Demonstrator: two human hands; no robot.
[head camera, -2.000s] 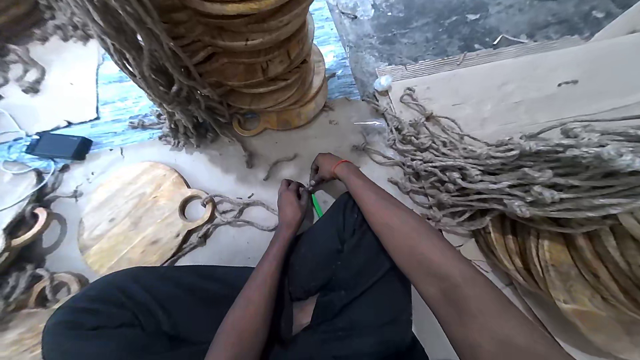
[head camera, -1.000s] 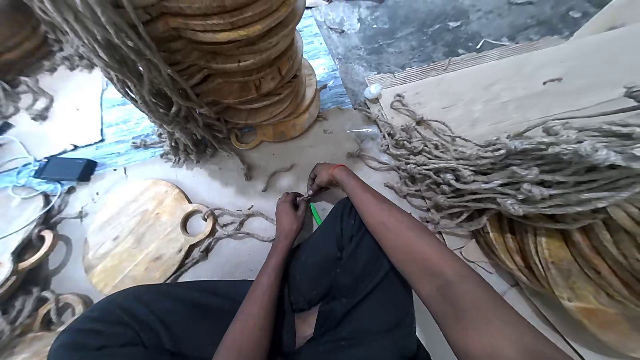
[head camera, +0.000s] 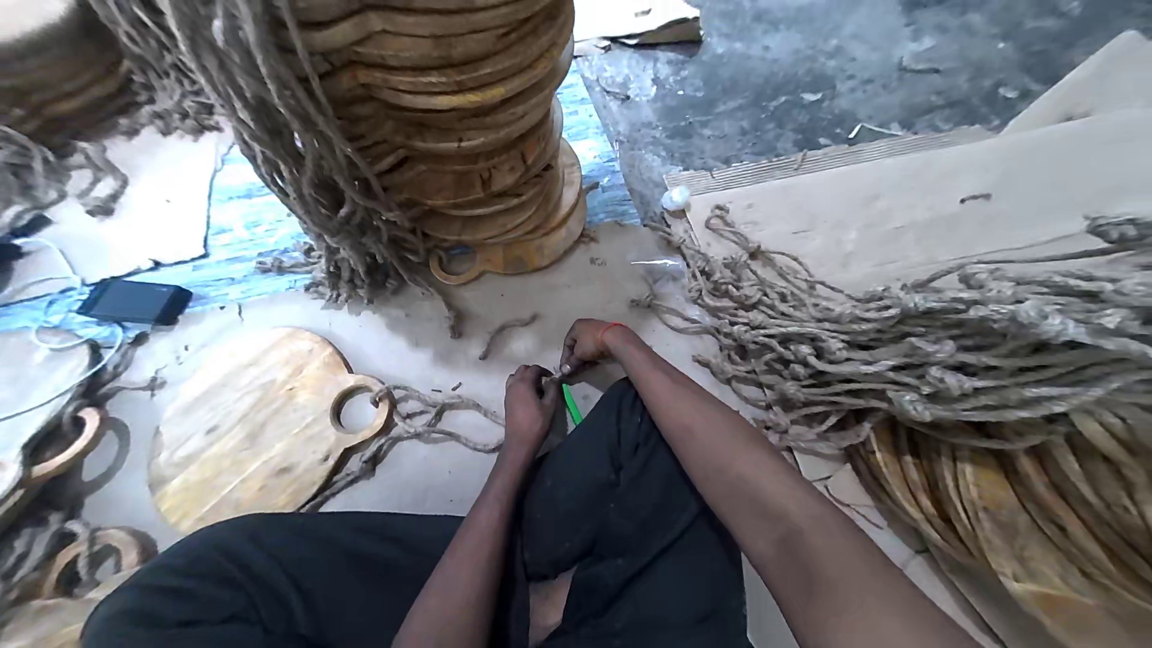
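My left hand (head camera: 531, 402) and my right hand (head camera: 587, 346) meet above my bent knee, fingertips almost touching. Both pinch something small and pale between them, too small to name. A bright green strip (head camera: 572, 405) shows just below the fingers; which hand holds it, if either, I cannot tell. Left of my hands lies a round wooden board (head camera: 247, 427) with a ring-shaped handle. Grey-brown rope (head camera: 441, 418) is looped through that ring and runs toward my left hand. A short loose rope piece (head camera: 507, 334) lies beyond my hands on the cardboard.
A tall stack of wooden boards (head camera: 468, 135) with hanging ropes (head camera: 306, 153) stands ahead. Knotted ropes (head camera: 945, 351) spread over more boards (head camera: 1017, 513) at the right. A dark box-shaped device (head camera: 135, 301) with a white cable lies at the left, near other ringed boards.
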